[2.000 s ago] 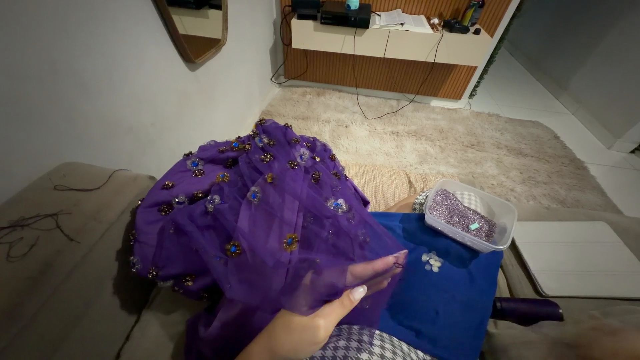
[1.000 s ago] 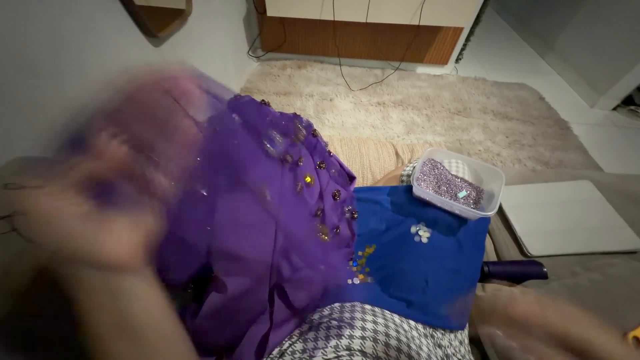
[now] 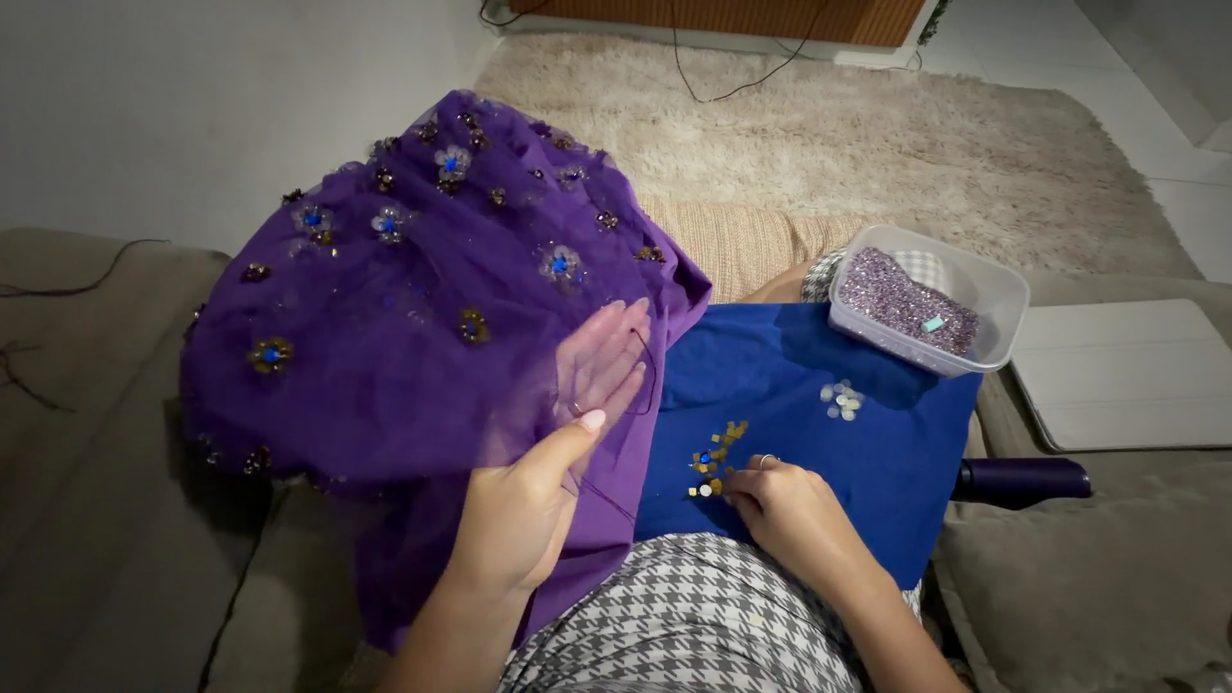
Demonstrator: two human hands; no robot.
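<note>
My left hand (image 3: 553,462) holds the edge of a sheer purple tulle fabric (image 3: 404,414), its fingers under the layer and its thumb on top. Bead-and-sequin flowers (image 3: 561,267) cover the tulle, several with blue centres. A dark thread (image 3: 647,371) loops by my left fingertips; whether a needle is on it cannot be told. My right hand (image 3: 784,500) rests on a blue cloth (image 3: 760,366), its fingertips pinched at a small pile of gold square sequins (image 3: 714,462). What lies between those fingertips is hidden. Round whitish sequins (image 3: 843,400) lie farther right on the cloth.
A clear plastic container (image 3: 1001,289) of lilac beads, with a small mint-coloured piece inside, stands at the blue cloth's far right corner. Beside it are a light grey flat case (image 3: 1126,375) and a dark purple cylindrical object (image 3: 1025,479) on the sofa. Houndstooth fabric covers my lap.
My left hand, blurred at the left a second ago, is back near the middle under the tulle. My right hand has come in from the lower right to the gold sequins.
</note>
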